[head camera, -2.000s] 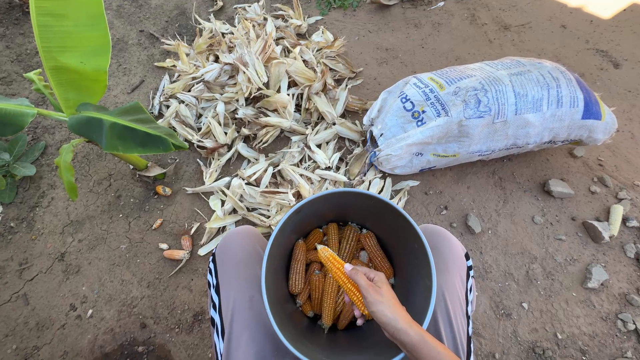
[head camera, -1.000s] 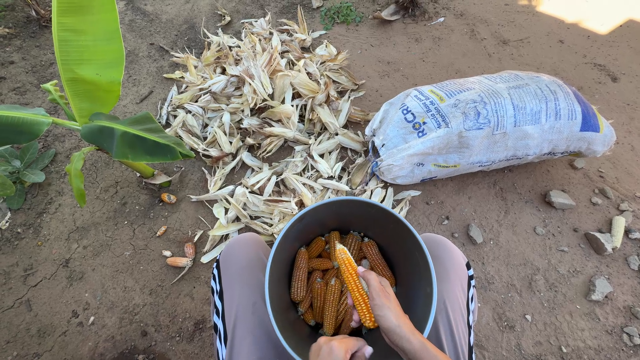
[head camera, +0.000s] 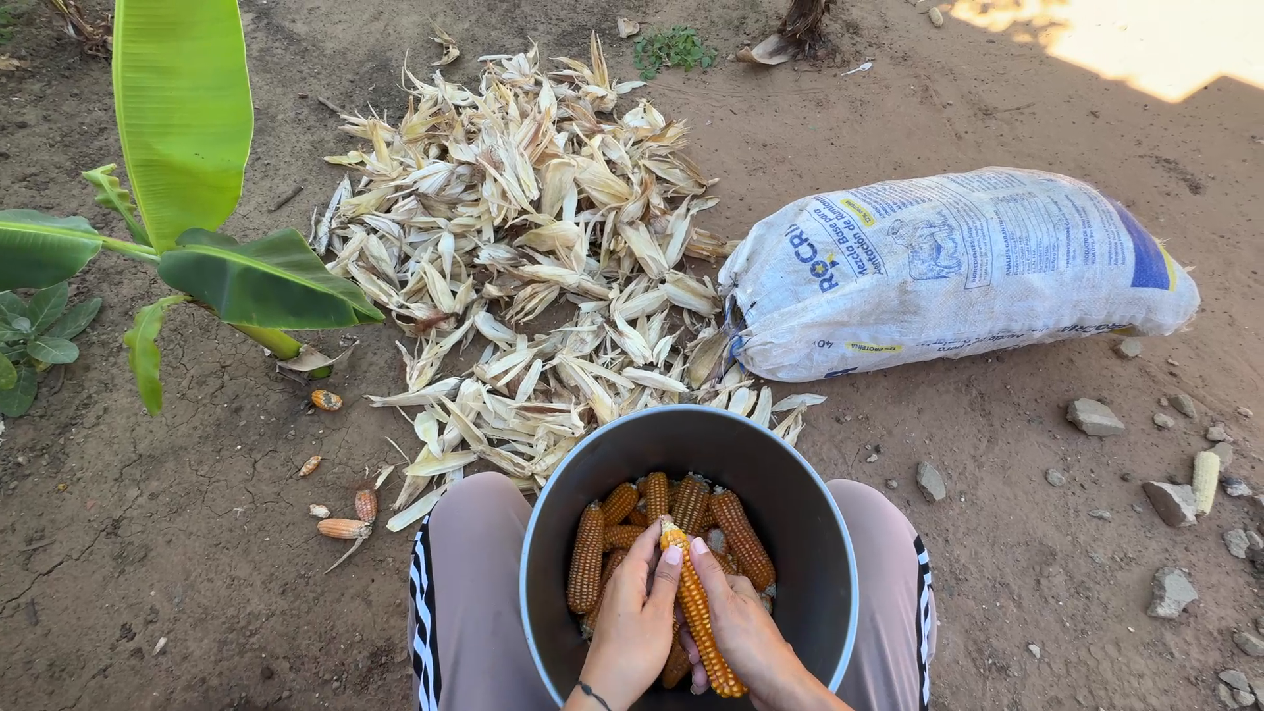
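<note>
A dark round pot (head camera: 825, 523) stands between my knees with several husked, dried orange corn cobs (head camera: 741, 538) inside. Over its opening, both hands are on one yellow-orange corn cob (head camera: 703, 617), which lies tilted with its pale end away from me. My left hand (head camera: 632, 602) touches its left side, thumb near the pale end. My right hand (head camera: 746, 617) grips it from the right, thumb on the kernels. Some fingers are hidden beneath the cob.
A heap of dry corn husks (head camera: 533, 247) lies beyond the pot. A filled white woven sack (head camera: 958, 267) rests to its right. At left grows a young banana plant (head camera: 188, 128), near small cobs (head camera: 343, 528) on the soil. Stones (head camera: 1094, 417) and a bare cob (head camera: 1205, 482) lie at right.
My left hand, not seen two seconds ago and low at the pot's near side one second ago, has moved up onto the cob. My right hand keeps hold of it.
</note>
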